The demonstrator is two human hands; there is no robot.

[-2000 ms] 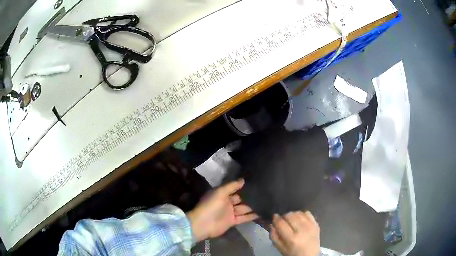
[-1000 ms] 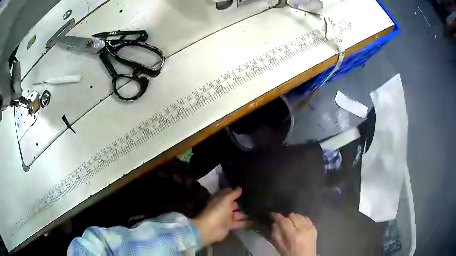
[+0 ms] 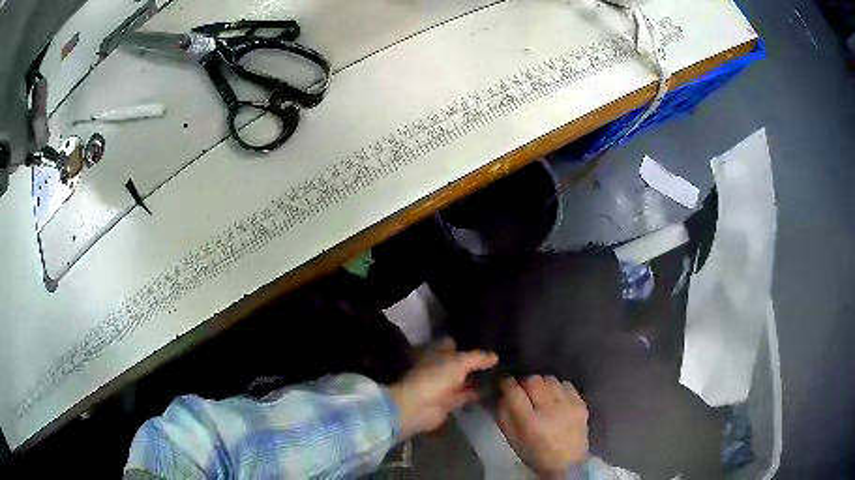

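Note:
A large black garment panel (image 3: 553,309) lies over the lap and the basket, blurred in part. My left hand (image 3: 441,386) reaches in from the lower left in a blue-and-white checked sleeve, with its fingers closed on the near edge of the panel. My right hand (image 3: 546,420) is just to its right, fingers curled on the same edge. The fingertips of both hands are close together, and the cloth between them is dark and hard to make out. White pieces (image 3: 410,317) show beside and below the hands.
Fabric shears (image 3: 267,84), a white stick (image 3: 131,112) and a dark scrap (image 3: 138,197) lie on the machine table (image 3: 394,202). A bucket (image 3: 560,211) stands below its edge. A long white piece (image 3: 731,281) lies over the white basket (image 3: 772,375). A blue crate (image 3: 647,108) is beyond the table.
My left hand has moved right and closer to my right hand, its fingers now more closed. My right hand has shifted slightly. The view has also shifted a little.

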